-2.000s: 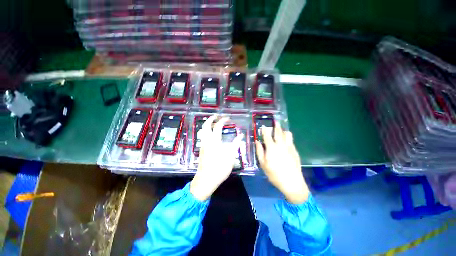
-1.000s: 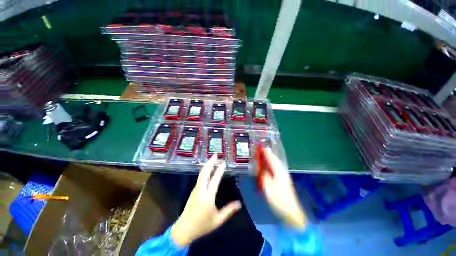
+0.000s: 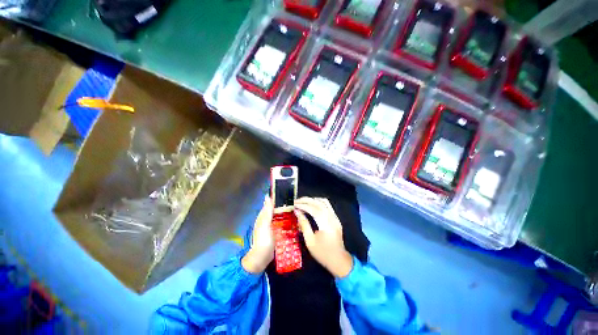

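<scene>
An opened red flip phone (image 3: 286,243) is held upright over my lap, with its red keypad half down and its pale-framed dark screen half up. My left hand (image 3: 261,237) grips the phone's left side. My right hand (image 3: 321,232) touches the phone near the hinge with thumb and fingertips; whether it pinches a film strip is too small to tell. The clear blister tray (image 3: 315,147) lies on the bench above, with red-rimmed phones in its pockets. The near-row pocket at the right end (image 3: 486,186) shows no red rim.
An open cardboard box (image 3: 98,167) with tan strips and crumpled clear film stands left of my lap. An orange-handled tool (image 3: 105,104) lies near a blue basket (image 3: 94,82). A black bundle (image 3: 124,14) is on the bench; a blue stool (image 3: 551,304) stands lower right.
The view has turned down and left. My right hand has brought the red phone from the tray to my lap. The phone is now open, and my left hand has closed on it.
</scene>
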